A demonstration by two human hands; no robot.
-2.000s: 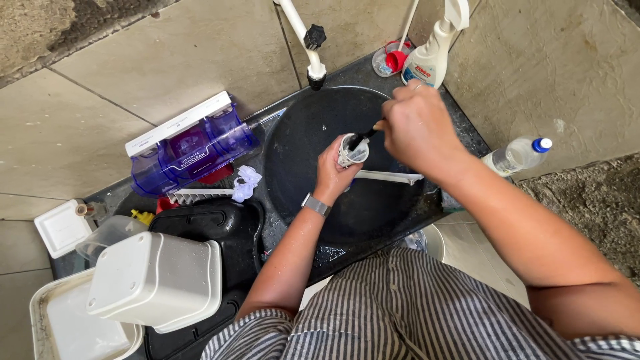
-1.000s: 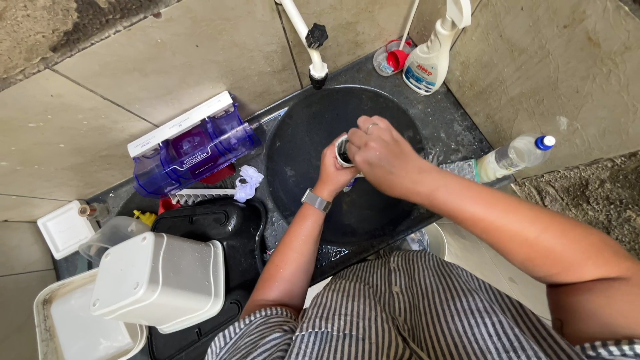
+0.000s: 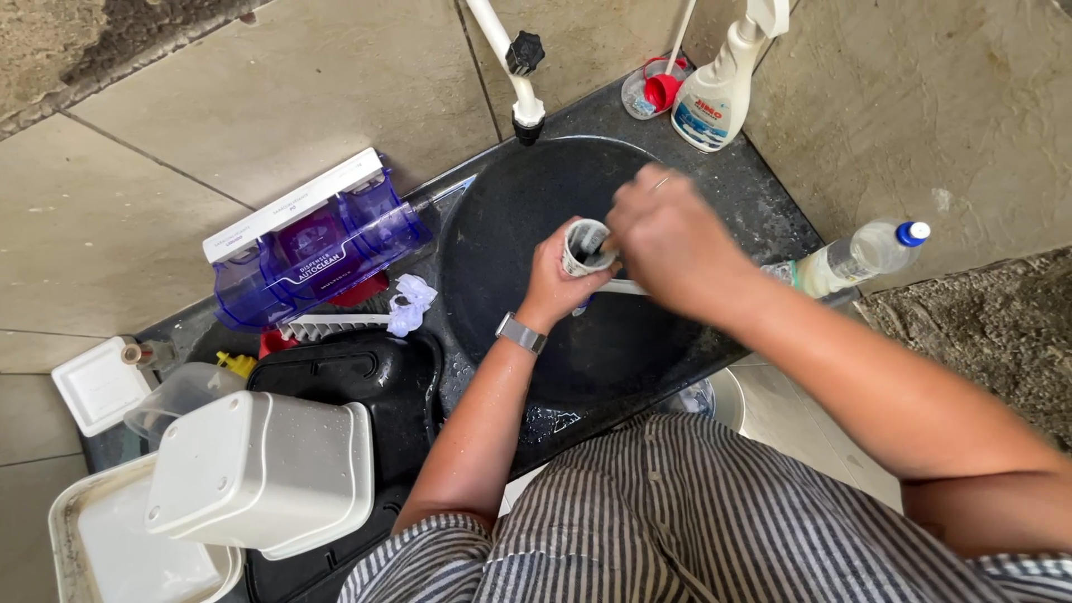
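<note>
My left hand [image 3: 559, 280] holds a small whitish plastic cup [image 3: 587, 248], its mouth tilted up, over the round black sink basin [image 3: 620, 360]. Something dark shows inside the cup. My right hand [image 3: 670, 239], blurred, is closed at the cup's right rim around something mostly hidden by the fingers; a dark part at the cup's mouth may belong to it. Behind both hands, a white bar-like piece [image 3: 624, 287] lies across the basin, partly covered by the right hand. A white faucet pipe [image 3: 523, 92] with a black knob reaches over the basin's back edge.
A spray bottle [image 3: 716, 92] and a clear cup with a red piece [image 3: 657, 88] stand at the back right. Further right is a plastic bottle with a blue cap [image 3: 867, 251]. On the left are a purple dispenser [image 3: 322, 251], a black tray [image 3: 394, 368] and white containers [image 3: 268, 469].
My right hand was higher above the cup two seconds ago, came down over its mouth one second ago, and is now to the cup's right. My left hand has kept hold of the cup.
</note>
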